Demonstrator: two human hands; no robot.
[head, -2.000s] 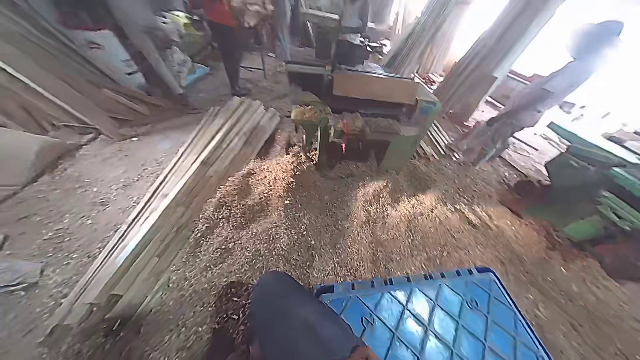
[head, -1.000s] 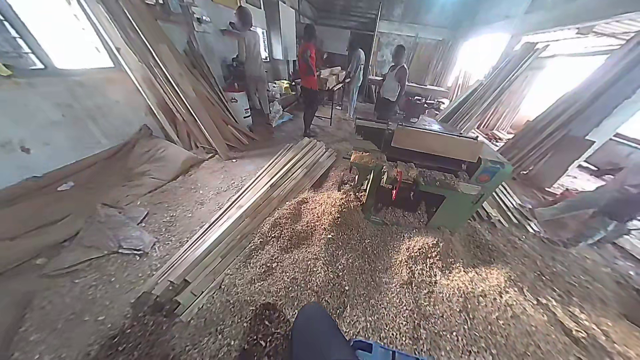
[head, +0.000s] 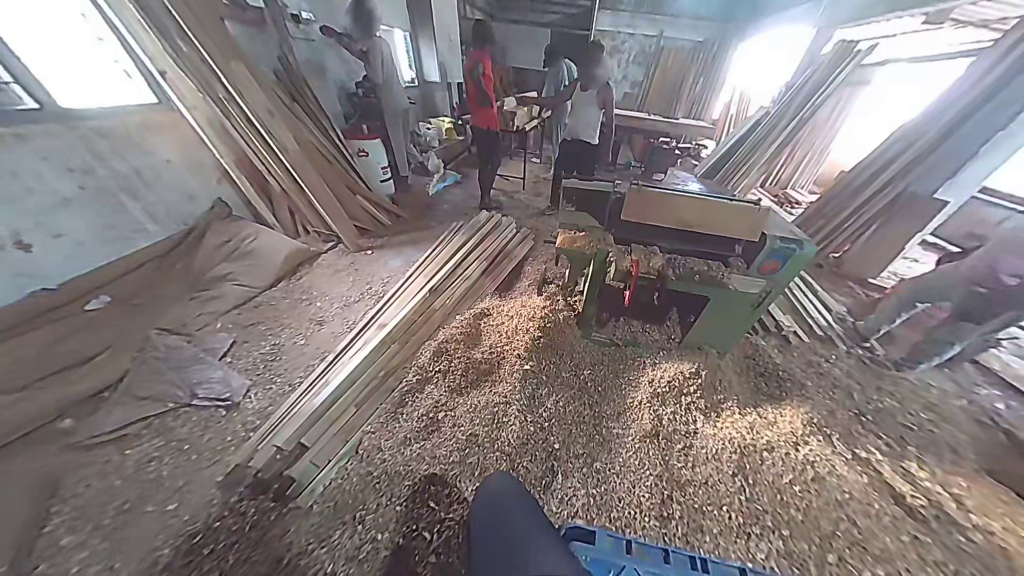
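Neither my left hand nor my right hand shows in the head view. My knee in dark cloth (head: 512,528) rises at the bottom middle, beside the edge of a blue plastic crate (head: 656,556). Ahead of it spreads a thick layer of wood shavings (head: 576,416). A stack of long sawn boards (head: 392,344) lies on the floor at the left of the shavings. Beyond them stands a green woodworking machine, seemingly a thickness planer (head: 728,312), with shavings heaped on its ledge and a tan panel (head: 692,211) across its top.
Several people stand at the back, one in a red top (head: 482,88) by a small table (head: 524,120). A person bends at the right edge (head: 960,296). Boards lean on the left wall (head: 264,136) and at the right (head: 784,120). Brown sheeting (head: 216,256) covers the floor at left.
The view has swung up and to the left, so less of the blue crate shows. The person in the white top at the back now has an arm stretched towards the small table.
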